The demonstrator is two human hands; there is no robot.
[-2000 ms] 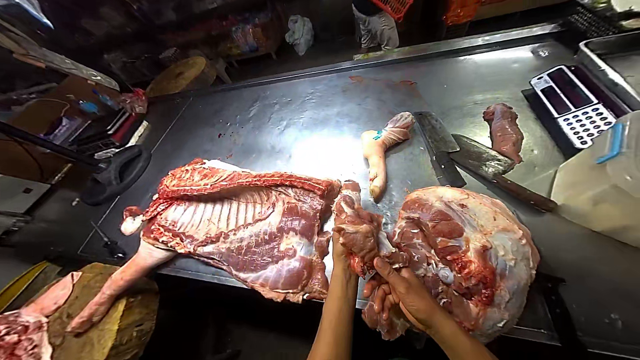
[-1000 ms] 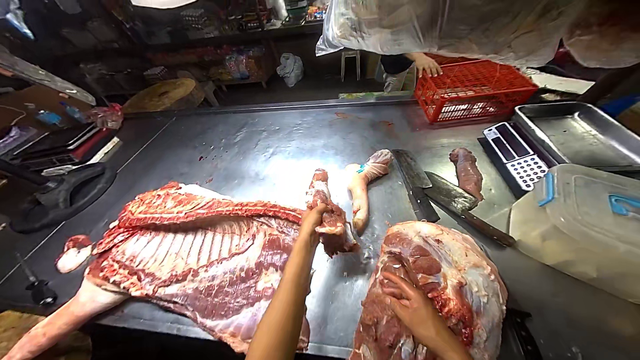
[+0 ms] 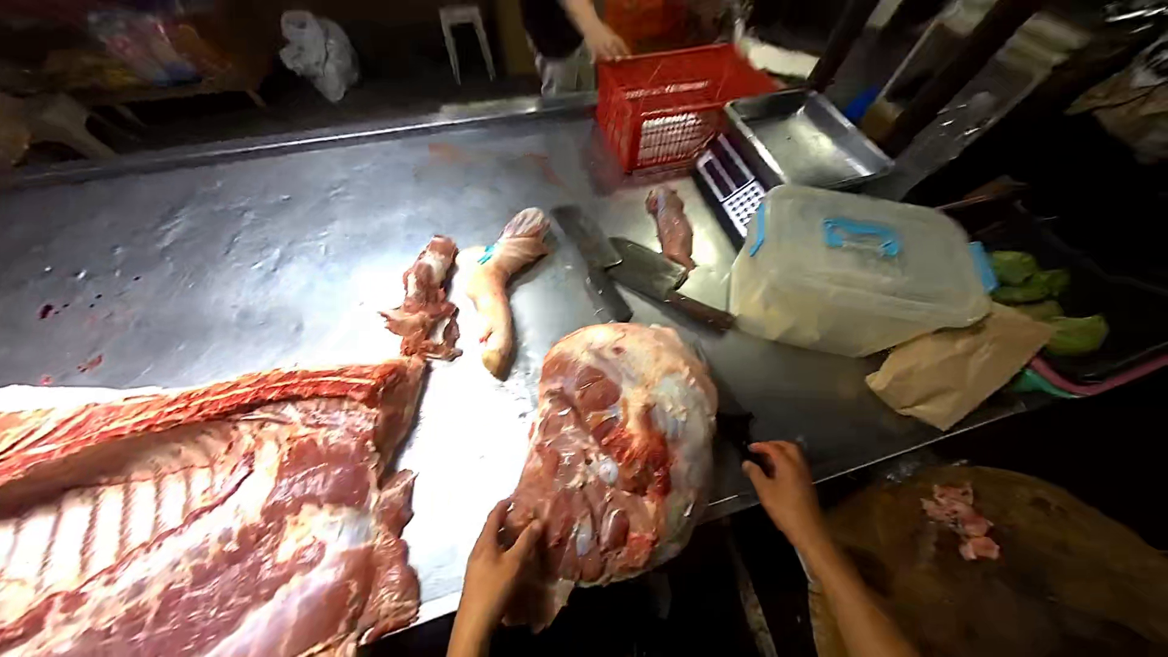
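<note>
My left hand (image 3: 500,557) grips the lower left edge of a large cut of raw meat (image 3: 620,447) lying at the front edge of the steel table. Right of that cut, my right hand (image 3: 776,479) has its fingers curled at a dark object, perhaps a knife handle (image 3: 737,429); whether it is held I cannot tell. A meaty bone piece (image 3: 426,297) lies beside a pig's foot (image 3: 497,306). On the left rests a rib side of a carcass (image 3: 210,511). Two cleavers (image 3: 584,246) (image 3: 646,266) lie behind the large cut, near a small strip of meat (image 3: 672,228).
A lidded plastic tub (image 3: 858,274) and brown paper (image 3: 958,360) sit at the right. Behind are a scale (image 3: 730,187), a metal tray (image 3: 808,137) and a red crate (image 3: 675,105), touched by another person's hand (image 3: 604,44). A chopping block (image 3: 1004,566) stands at the lower right.
The bone piece, in my left hand one second ago, now lies on the table. My left hand is on the large cut; my right hand has moved off it to the right. The view has swung right.
</note>
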